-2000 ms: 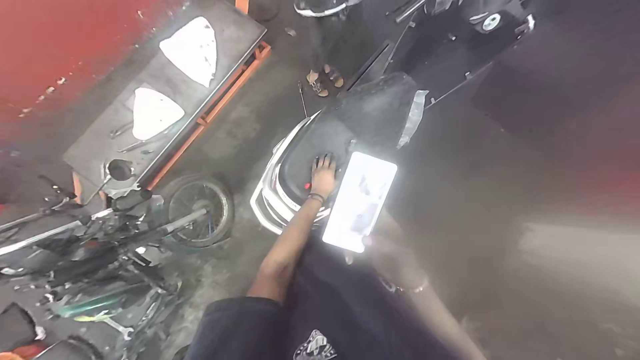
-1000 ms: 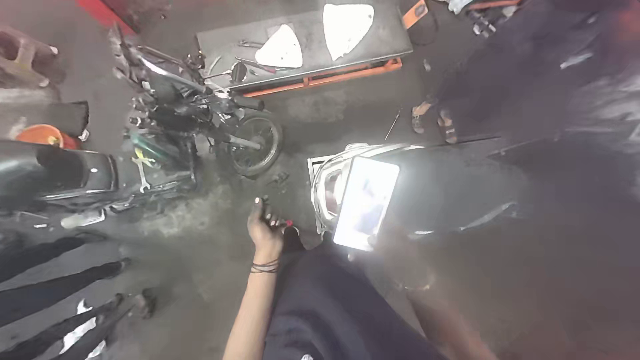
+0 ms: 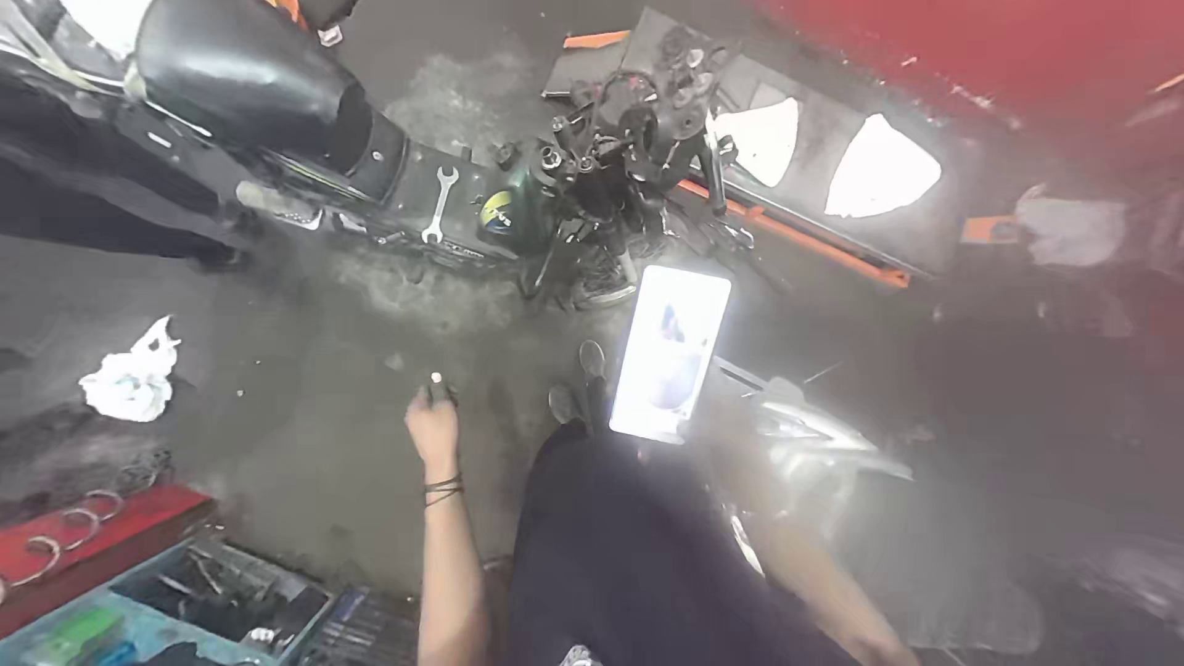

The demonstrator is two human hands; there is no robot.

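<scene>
A phone [image 3: 671, 353] with a bright lit screen is in my right hand [image 3: 731, 444], which is blurred and partly hidden at the phone's lower right. My left hand [image 3: 433, 418] hangs over the floor with its fingers bent; a small white spot shows at the fingertips, and whether it is a held thing I cannot tell. A bracelet of dark cords [image 3: 443, 488] is round the left wrist. Just right of the phone stands a scooter with pale body panels [image 3: 805, 430], hazy in the view.
A motorcycle [image 3: 518, 199] with an open-end wrench [image 3: 440, 205] on it stands ahead. White panels [image 3: 883, 171] lie on an orange-framed bench [image 3: 814, 245]. A blue tool tray [image 3: 213, 638], red box [image 3: 111, 536] and white cloth [image 3: 134, 375] are left. A person's legs [image 3: 102, 185] are upper left.
The view has swung far to the left. My left hand, on the scooter's seat two seconds ago, is now away from it over the floor. The phone remains in my right hand.
</scene>
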